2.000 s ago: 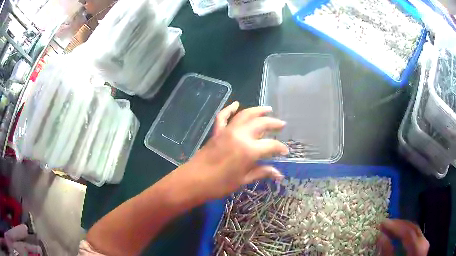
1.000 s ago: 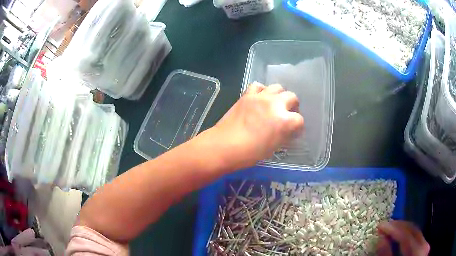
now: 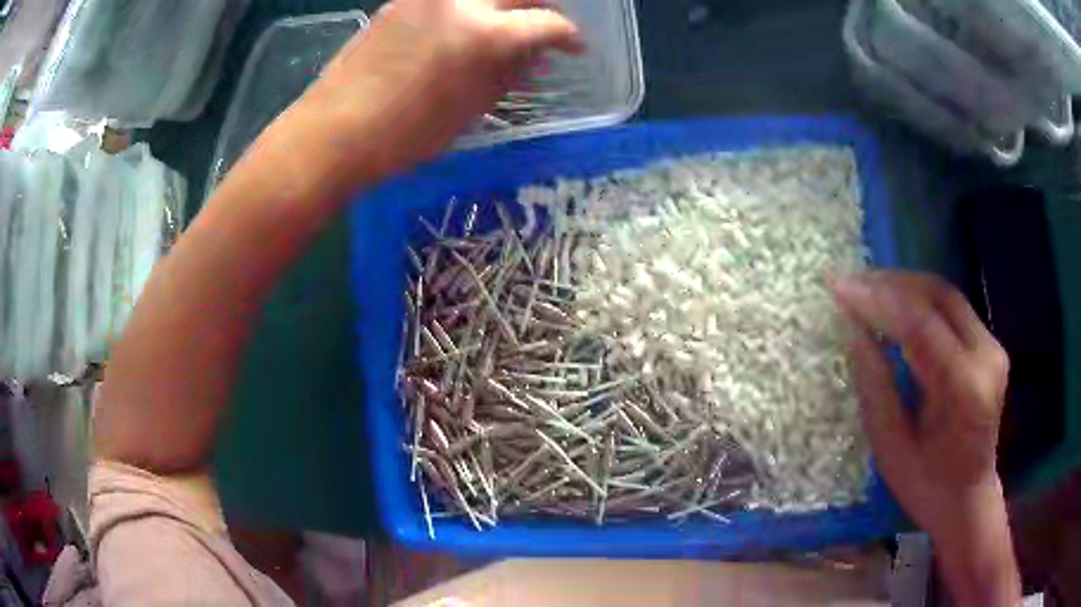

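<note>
The blue parts tray (image 3: 379,391) lies nearest me. A loose heap of metal pins (image 3: 510,403) fills its left part and a heap of small white plastic sleeves (image 3: 747,285) its right part. My left hand (image 3: 492,48) is over the clear finished-parts box (image 3: 622,71) behind the tray, blurred; its fingertips are unclear. A few pins lie in the box's near end. My right hand (image 3: 931,368) is at the tray's right edge, fingertips at the sleeves; whether it holds one cannot be seen.
The box lid (image 3: 279,71) lies left of the open box, partly behind my left arm. Stacked plastic boxes (image 3: 77,261) stand at the left. Clear tubs (image 3: 948,71) stand at the back right. A flat black rectangle, perhaps a phone (image 3: 1014,320), lies right of the tray.
The view has tilted down, so the whole tray shows and the box sits at the top edge. My left hand has moved from near the pins to over the box and stays there. My right hand shows more fully.
</note>
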